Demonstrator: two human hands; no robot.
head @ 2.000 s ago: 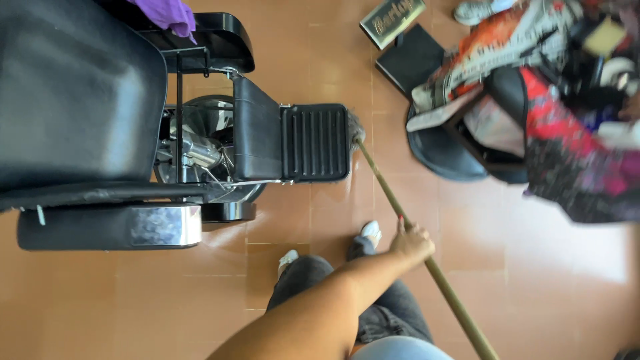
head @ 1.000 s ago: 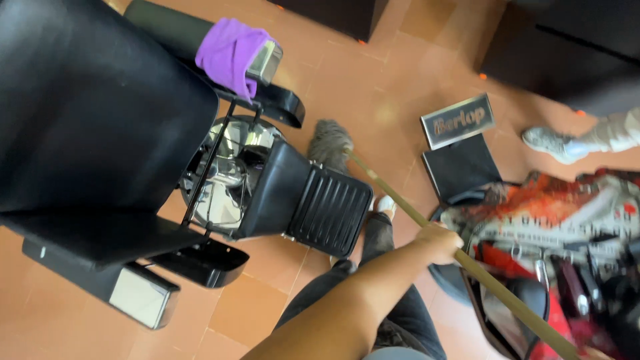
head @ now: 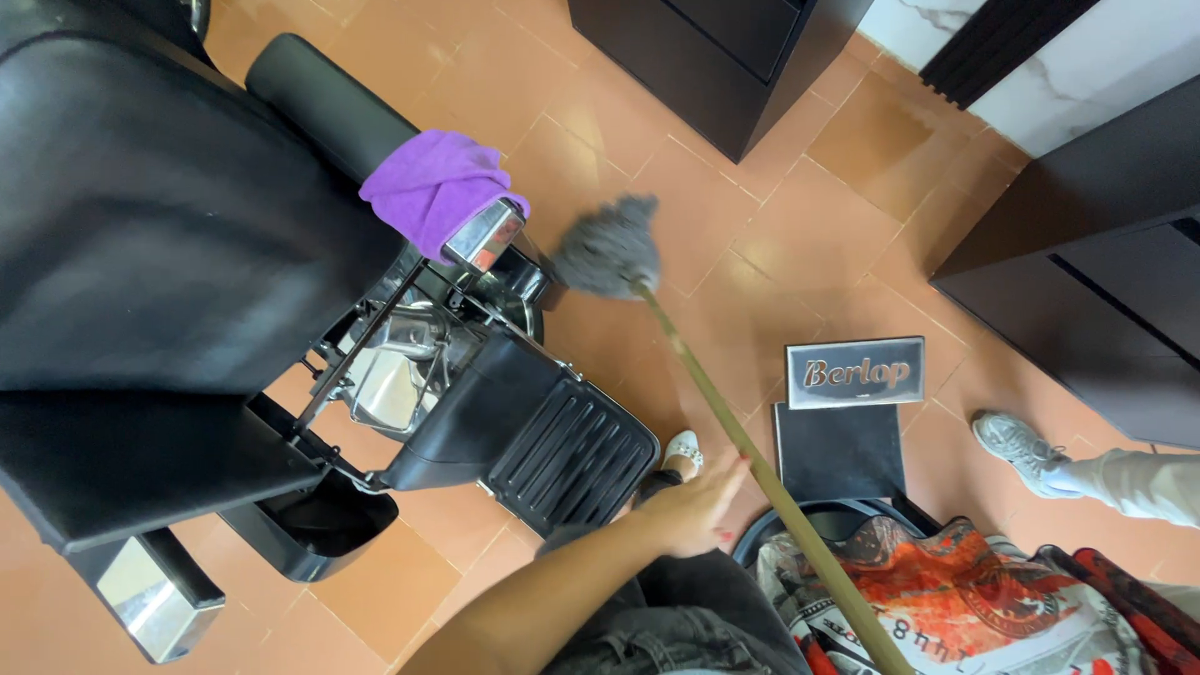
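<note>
My left hand [head: 703, 506] is at the wooden handle [head: 741, 436] of a mop, its fingertips against the pole; the blurred fingers do not show whether they close around it. The mop's grey string head [head: 611, 248] rests on the tiled floor beside the base of a black barber chair [head: 169, 216]. The handle runs down to the lower right, out of view. My right hand is not in view. A purple cloth [head: 441, 187] is draped over the end of one armrest. The chair's ribbed black footrest [head: 572, 459] lies between the mop head and my legs.
Dark cabinets [head: 694, 66] [head: 1087, 253] stand at the top and right. A second chair's footrest, with a metal plate [head: 855, 372] bearing writing, and a red patterned cape [head: 975, 600] are at the lower right. Another person's shoe [head: 1017, 450] is at the right.
The mop head has moved from near the footrest's end to the floor beyond it, by the chair's base. My left hand looks less closed around the handle. The view has turned.
</note>
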